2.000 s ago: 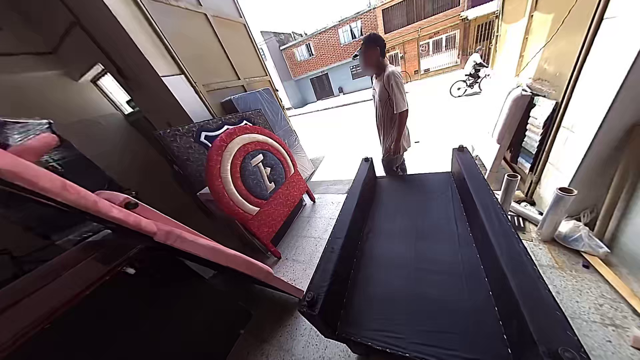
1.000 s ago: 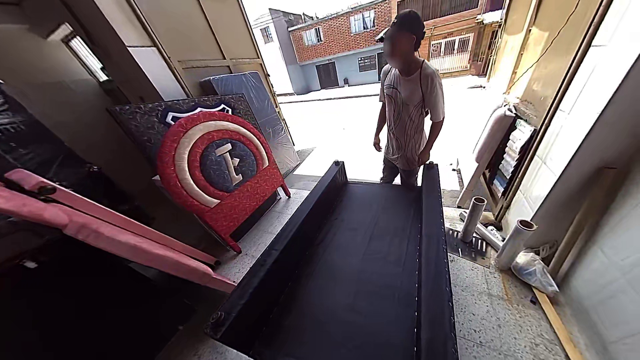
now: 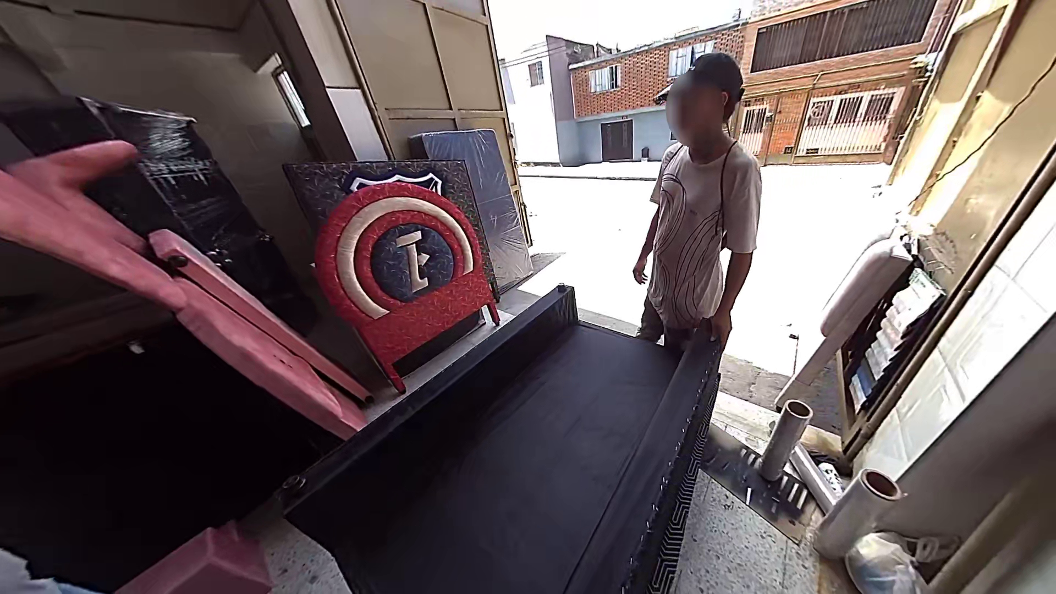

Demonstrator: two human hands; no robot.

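Note:
Neither my left hand nor my right hand shows in the head view, so what they hold or touch is hidden. A long black upholstered bed base (image 3: 528, 437) with raised side rails stretches from the lower edge toward the doorway, its right rail (image 3: 668, 429) showing a patterned outer side. At its far right corner stands a person (image 3: 701, 214) in a light T-shirt and dark cap, one hand (image 3: 720, 324) on the end of that rail. Left of the base, a red padded headboard (image 3: 429, 330) with a cream arc and dark round emblem leans on a dark patterned panel (image 3: 309, 186).
Pink upholstered frame parts (image 3: 247, 346) lean at left, near a black plastic-wrapped item (image 3: 181, 165). A pink padded block (image 3: 206, 565) lies at lower left. Cardboard-cored film rolls (image 3: 858, 511) and a plastic bag (image 3: 887, 565) are at right, by a wall rack (image 3: 895, 338).
The other person has come closer to the bed base and now has a hand on its far right corner. The base now lies more aslant, and the view has shifted.

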